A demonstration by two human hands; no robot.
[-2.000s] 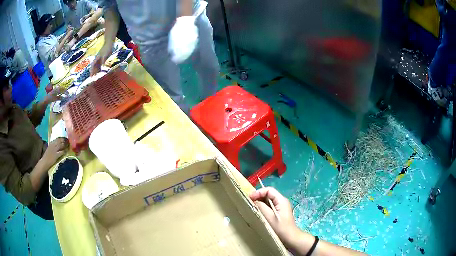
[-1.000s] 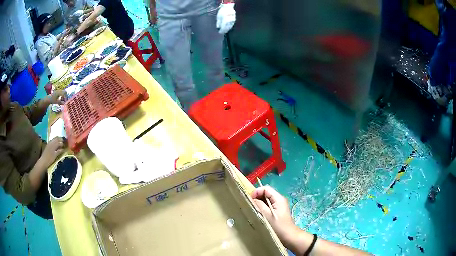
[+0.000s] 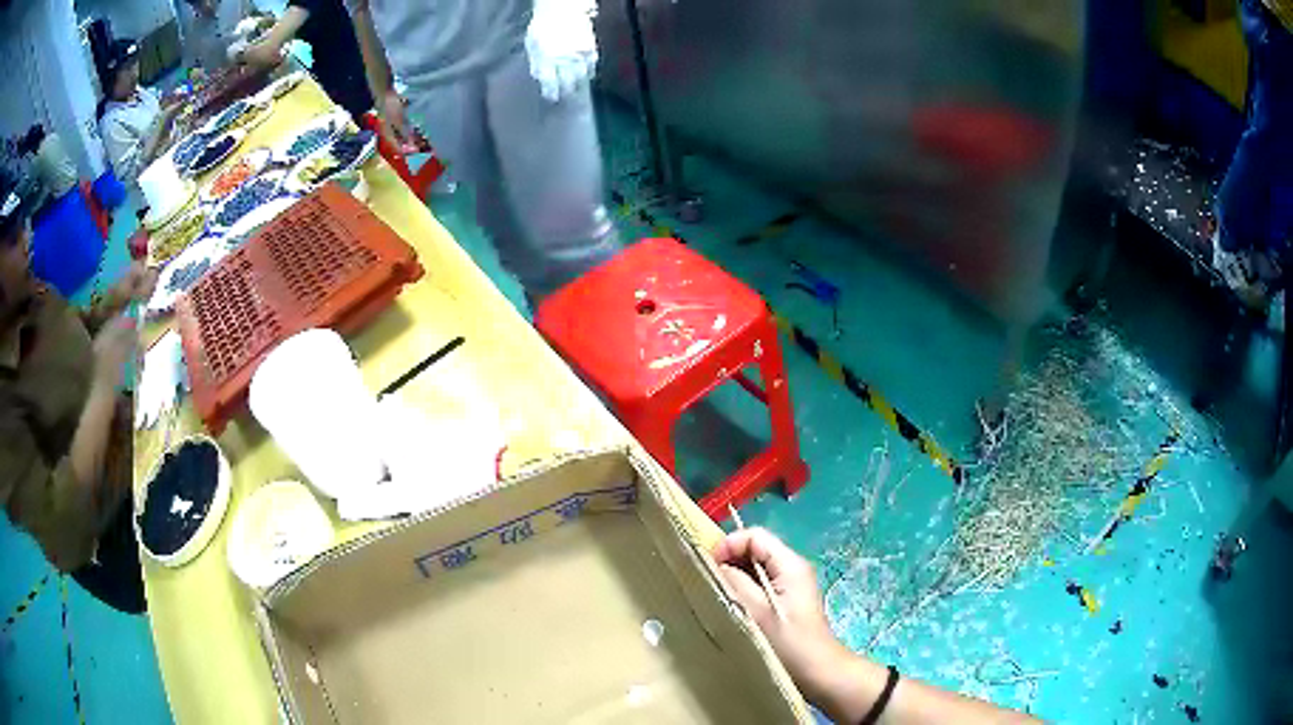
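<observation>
My right hand (image 3: 777, 592), bare with a dark band at the wrist, rests at the right rim of the cardboard tray (image 3: 496, 623). Its fingertips hold a pale thin stick (image 3: 763, 569), upright and slightly tilted. The tray is shallow and brown with blue characters on its far inner wall. A few small whitish round pieces lie inside, one of them near the right side (image 3: 652, 632). The tray's near edge is cut off by the picture. My left hand is not in view.
Beyond the tray are a white tub (image 3: 305, 390), white gloves (image 3: 440, 453), a dark-filled dish (image 3: 185, 499), a cream dish (image 3: 280, 533) and a red-brown basket (image 3: 298, 290) on the yellow table (image 3: 489, 368). A red stool (image 3: 659, 319) stands right. People are left and beyond.
The standing person in grey has shifted left since one second ago. The seated person's hands at the left have moved off the table edge. My right hand stays nearly still.
</observation>
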